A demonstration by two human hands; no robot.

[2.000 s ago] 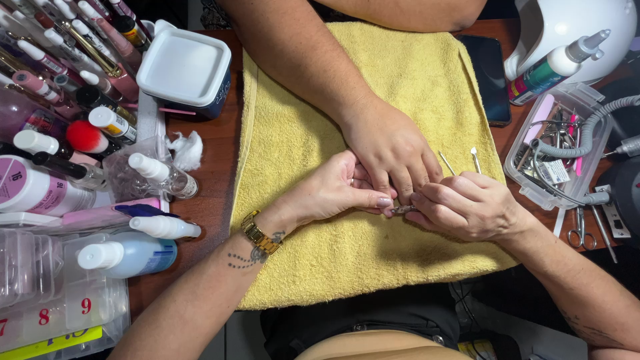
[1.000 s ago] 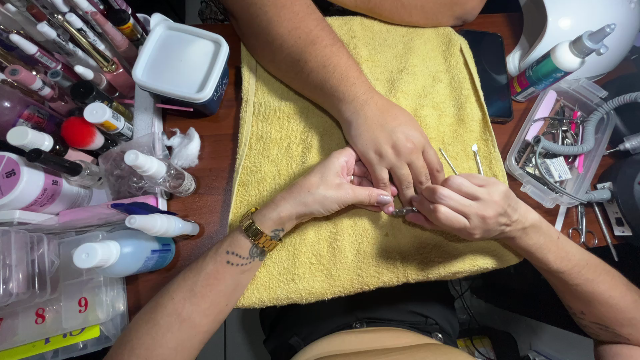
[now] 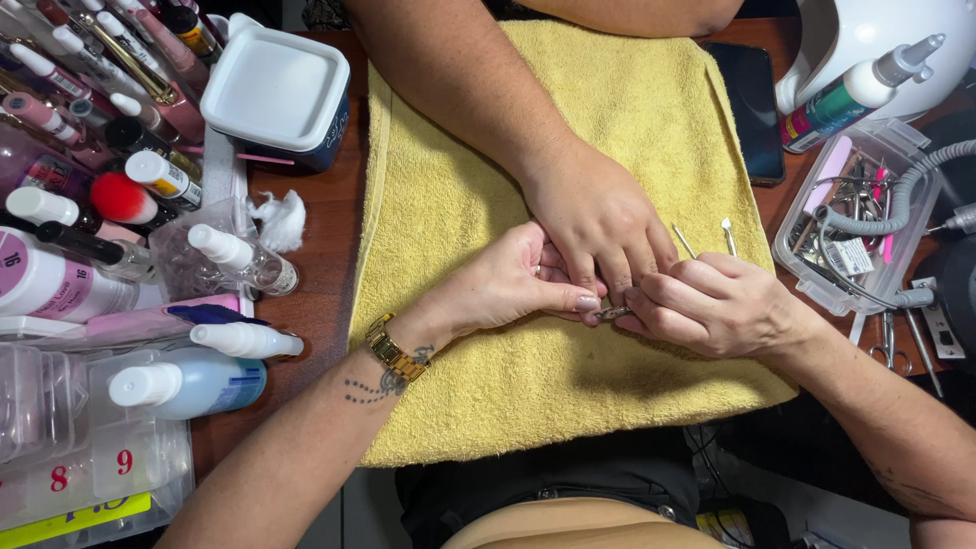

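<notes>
Another person's hand (image 3: 598, 210) lies palm down on a yellow towel (image 3: 473, 381). My left hand (image 3: 507, 282), with a gold watch (image 3: 395, 348) at its wrist, grips a finger of that hand, thumb on top. My right hand (image 3: 705, 305) is closed around metal cuticle nippers (image 3: 612, 313), whose jaws are at that fingertip beside my left thumb. Beyond my right knuckles two slim metal tool ends (image 3: 728, 235) stick out; whether they lie on the towel or belong to something in my hand I cannot tell.
Nail polish bottles (image 3: 137, 137), a white-lidded tub (image 3: 276, 88), cotton (image 3: 280, 221) and spray bottles (image 3: 244, 263) crowd the left. On the right are a phone (image 3: 747, 114), a pump bottle (image 3: 858, 91), a clear box of tools (image 3: 862, 221), a grey coiled hose (image 3: 915, 183) and small scissors (image 3: 890, 347).
</notes>
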